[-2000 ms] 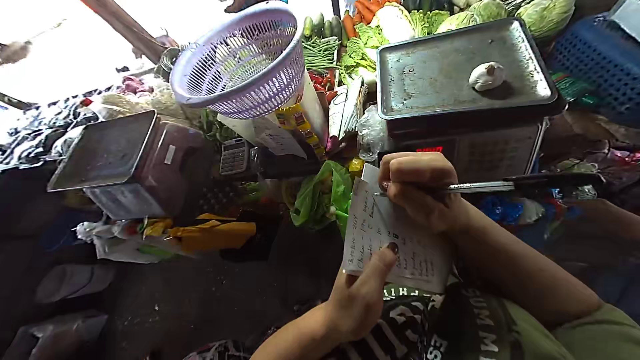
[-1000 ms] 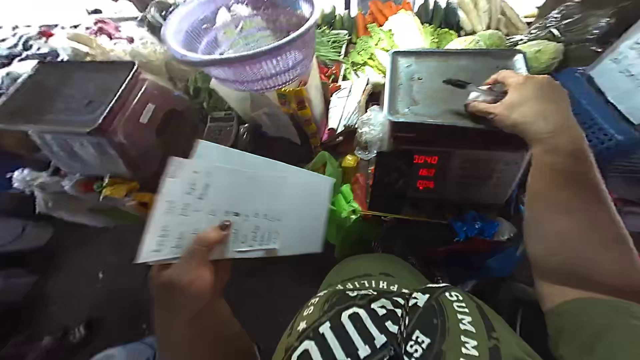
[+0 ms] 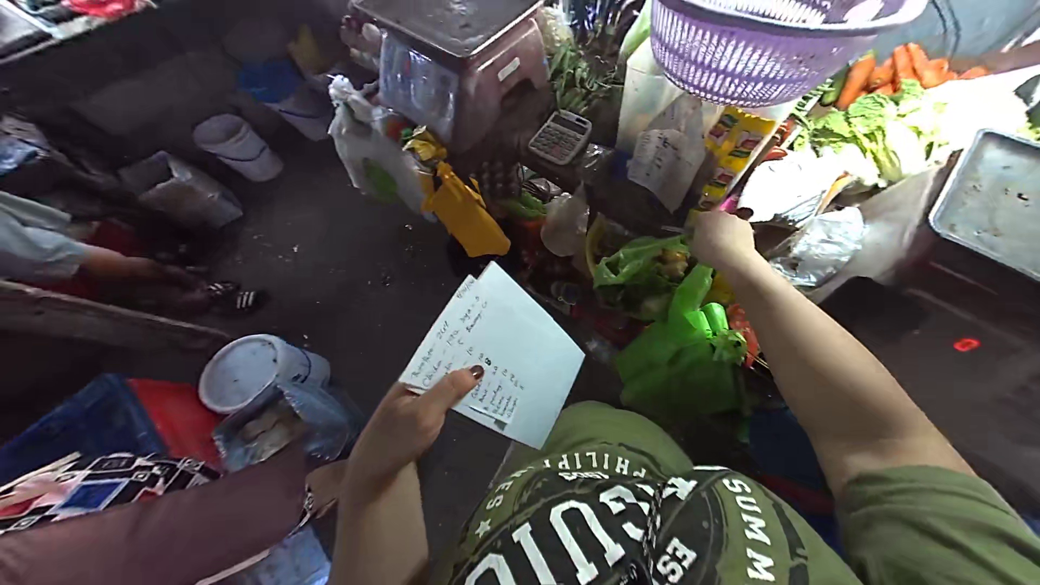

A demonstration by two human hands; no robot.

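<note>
My left hand [image 3: 418, 410] holds white paper sheets [image 3: 508, 349] with handwriting on them, thumb on top. My right hand [image 3: 723, 240] reaches forward above a green plastic bag [image 3: 686, 366], beside yellow hanging packets [image 3: 735, 150]; its fingers are partly hidden, and something pink shows at them. Left of that hand, a light green bag [image 3: 638, 268] lies over produce. A white calculator [image 3: 561, 136] lies farther back. The purple plastic basket [image 3: 731, 53] stands above the packets. At the right edge is the metal pan of a scale [image 3: 995, 203], with nothing seen on its visible part.
Carrots [image 3: 902, 69] and leafy greens [image 3: 873, 134] lie at the back right. A second scale [image 3: 463, 73] stands at the top, near a white plastic bag [image 3: 370, 150]. On the floor to the left are a lidded white bucket [image 3: 252, 374] and a smaller pail [image 3: 236, 146]. A person's arm [image 3: 122, 264] shows at left.
My right hand has left the garlic bulb at the scale pan and now reaches toward the hanging packets. The pen seen earliest no longer shows. The view has swung left.
</note>
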